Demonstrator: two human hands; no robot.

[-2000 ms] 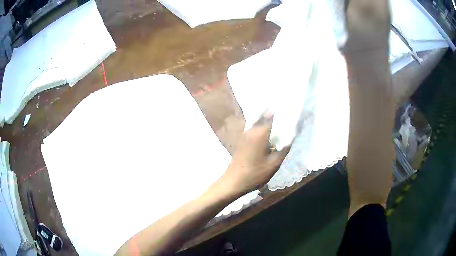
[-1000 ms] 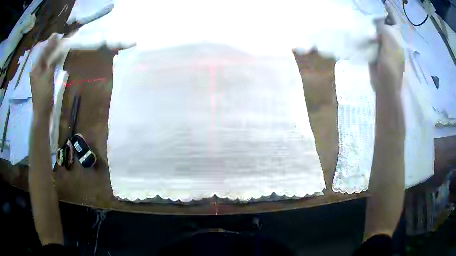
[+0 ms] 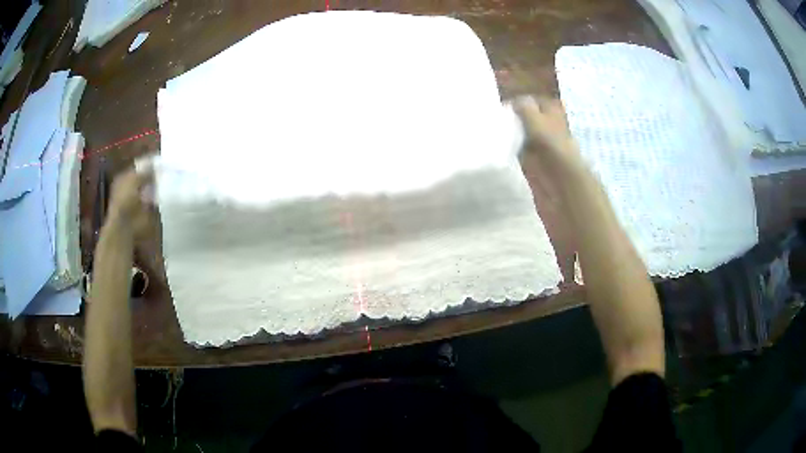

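A white fabric panel (image 3: pixel 345 106), overexposed, is held between my hands over the stack of cut panels (image 3: pixel 433 257). Its lower scalloped edge hangs above the stack and casts a grey shadow. The stack's scalloped border lies along the near table edge. My left hand (image 3: pixel 133 195) is shut on the panel's left corner, slightly blurred. My right hand (image 3: pixel 541 124) is shut on its right corner; the fingertips are partly hidden by cloth. A thin red laser line crosses the stack's middle.
A second pile of lace panels (image 3: pixel 645 159) lies at the right. White and bluish pieces (image 3: pixel 31 212) are piled at the left. Dark shears (image 3: pixel 100 199) lie beside my left forearm, partly hidden. A small white scrap (image 3: pixel 139 41) lies at the upper left. The table edge curves along the front.
Both hands have come down and nearer from the far side, bringing the panel over the stack. The second pile at the right shows more fully now.
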